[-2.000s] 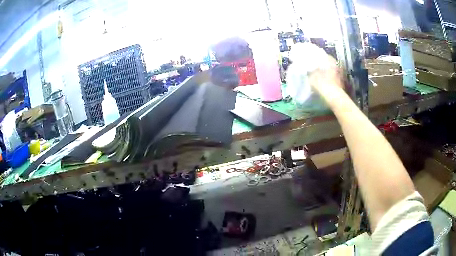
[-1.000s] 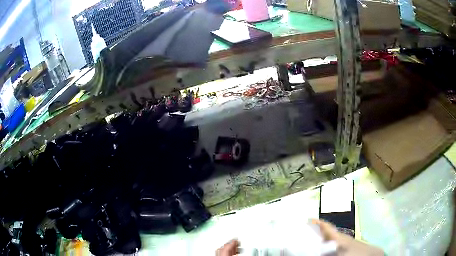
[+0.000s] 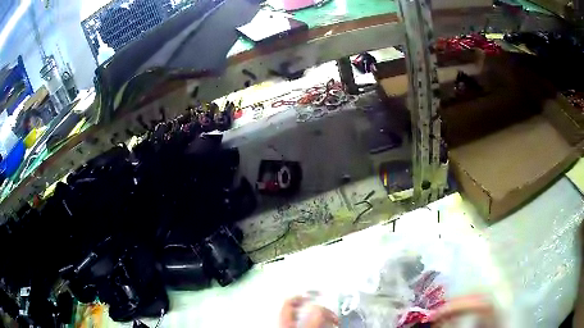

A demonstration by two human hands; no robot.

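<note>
A crinkled clear plastic bag (image 3: 390, 288) with red and grey parts inside lies over the white bench (image 3: 275, 301) at the bottom centre. My left hand (image 3: 310, 312) is at the bag's left side, blurred and cut off by the bottom edge; its fingers seem to touch the bag, but the grip is unclear. My right hand (image 3: 466, 310) is at the bag's right side, next to the red parts, with fingers bent onto the plastic. It is blurred too.
Black plastic housings (image 3: 186, 266) are heaped at left. One unit with a pale ring (image 3: 279, 177) lies behind the bench. A metal upright (image 3: 422, 102) stands right of centre, beside an open cardboard box (image 3: 512, 166). Loose wires (image 3: 326, 99) lie under the shelf (image 3: 307, 48).
My right hand has come down from the upper shelf with the bag to the bench. The view has tilted down. The red parts in the bag now show between my hands.
</note>
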